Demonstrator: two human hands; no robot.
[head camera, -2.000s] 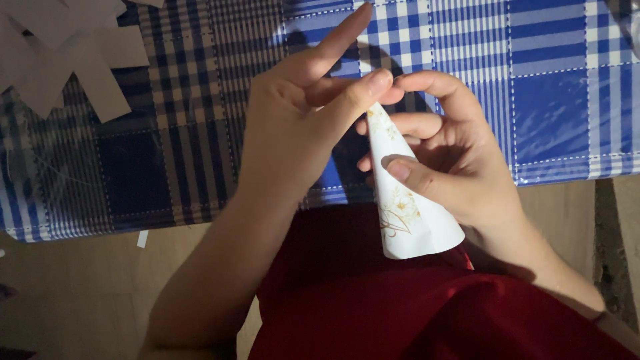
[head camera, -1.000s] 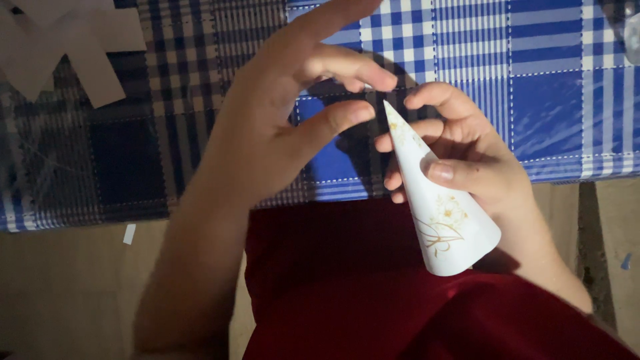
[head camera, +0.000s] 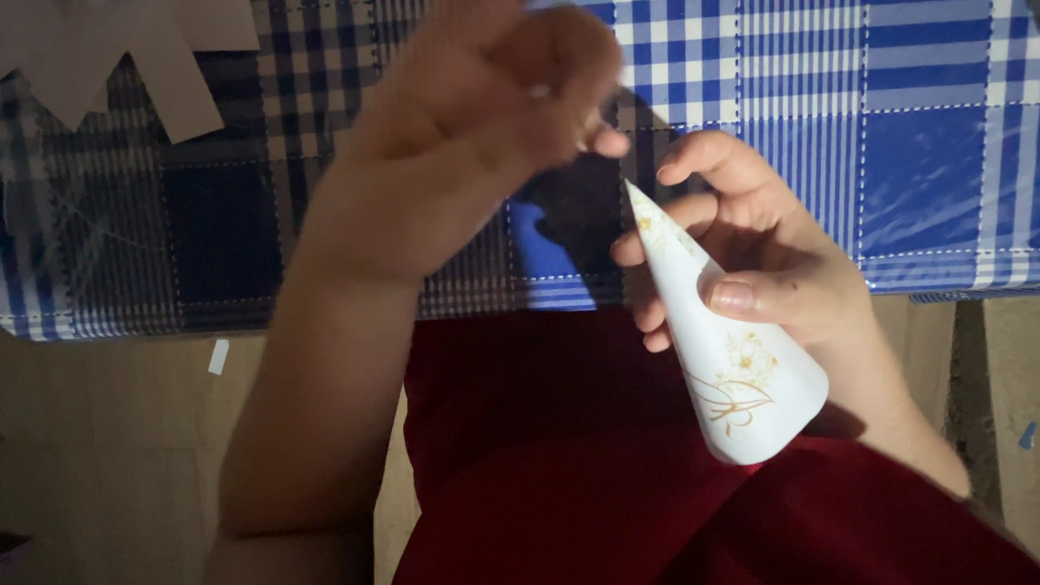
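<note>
A white paper cone (head camera: 691, 325) with gold flower and line print lies in my right hand (head camera: 756, 252), its thin tip toward the upper left and its wide end low, above dark red cloth. My right thumb presses the cone's side; the fingers curl behind it. My left hand (head camera: 487, 130) is blurred, above and left of the tip and apart from it, with its fingers bent. Something small and pale shows near its fingertips, too blurred to name; whether the hand holds it I cannot tell.
Several white paper strips (head camera: 171, 81) overlap at the table's upper left. A blue and white checked tablecloth (head camera: 918, 187) under clear plastic covers the table. Dark red cloth (head camera: 552, 439) spans the area below its edge. A small white scrap (head camera: 218, 357) lies on the floor.
Two seconds ago my left fingers were at the cone's tip; they have since come away, and the left hand is now bent and blurred above it. The right hand still holds the cone.
</note>
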